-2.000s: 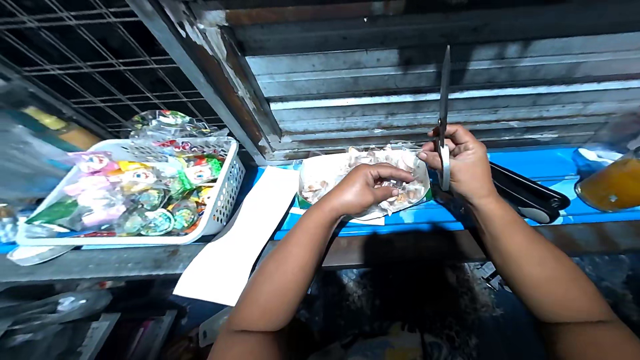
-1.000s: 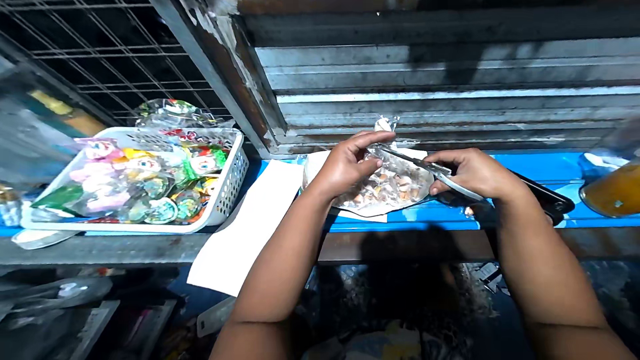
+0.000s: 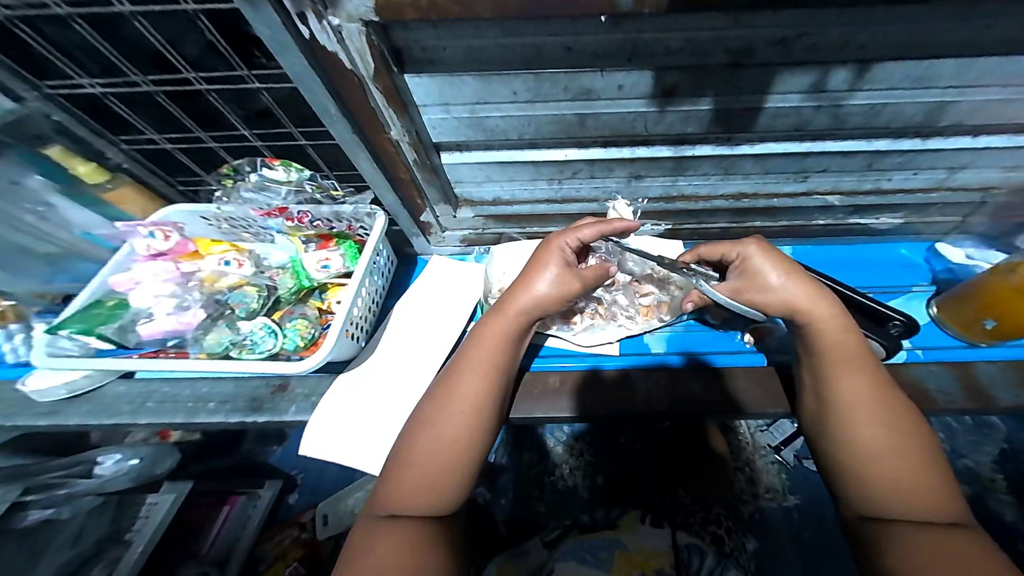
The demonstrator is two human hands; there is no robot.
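Observation:
A clear plastic bag of small brown-and-white pieces (image 3: pixel 640 302) lies on white paper over the blue shelf, below both hands. My left hand (image 3: pixel 572 268) is at the bag's upper part, thumb and forefinger around its gathered plastic; a bunched end (image 3: pixel 626 210) sticks up behind the fingers. My right hand (image 3: pixel 752 276) grips metal scissors (image 3: pixel 668 262), their blades pointing left across the bag's top toward my left fingers. Whether the blades touch the plastic cannot be told.
A white perforated basket (image 3: pixel 364 292) of wrapped colourful items stands at left. Beside it a white paper strip (image 3: pixel 400 360) hangs over the shelf edge. At right are a black stapler-like object (image 3: pixel 868 308) and a jar with orange contents (image 3: pixel 980 304). A ribbed metal shutter (image 3: pixel 560 120) stands behind.
Two seconds ago the scissors pointed upright in my right hand; now they lie across the bag. My left hand has moved up from the pieces to the bag's upper plastic.

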